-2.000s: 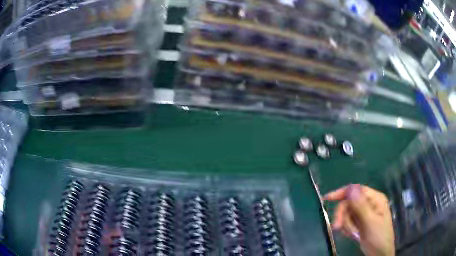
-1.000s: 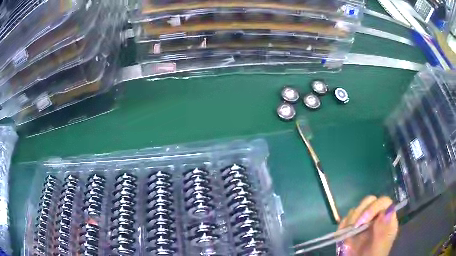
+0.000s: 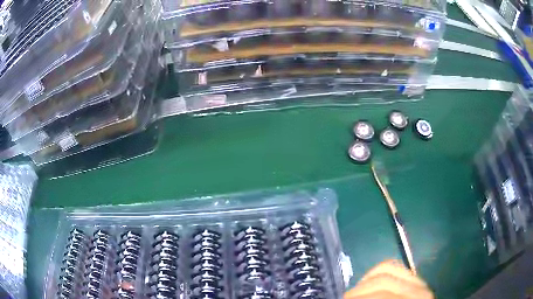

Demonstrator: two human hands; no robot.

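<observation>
A clear blister tray (image 3: 193, 213) lies nearest me, cut off by the bottom edge, with columns of round black-and-silver components (image 3: 207, 257) on edge. My right hand (image 3: 388, 281) is at the bottom edge, right of the tray, blurred and cut off; its fingertips and anything in them are hidden. A thin brush (image 3: 391, 204) lies on the green mat, its pale end up, its lower end reaching my right hand. Several set-aside components (image 3: 389, 138) lie flat above the brush, one with a whiter face (image 3: 424, 128). My left hand is out of the picture.
Tall stacks of clear trays with brown layers stand at the back left (image 3: 76, 117) and back middle (image 3: 304, 49). Another tray stack (image 3: 508, 175) stands at the right edge. A glaring clear plastic piece (image 3: 14, 216) is at the left edge.
My right hand has moved down and left, mostly out of the picture. The silver tweezers it held a second ago no longer show. The view has shifted.
</observation>
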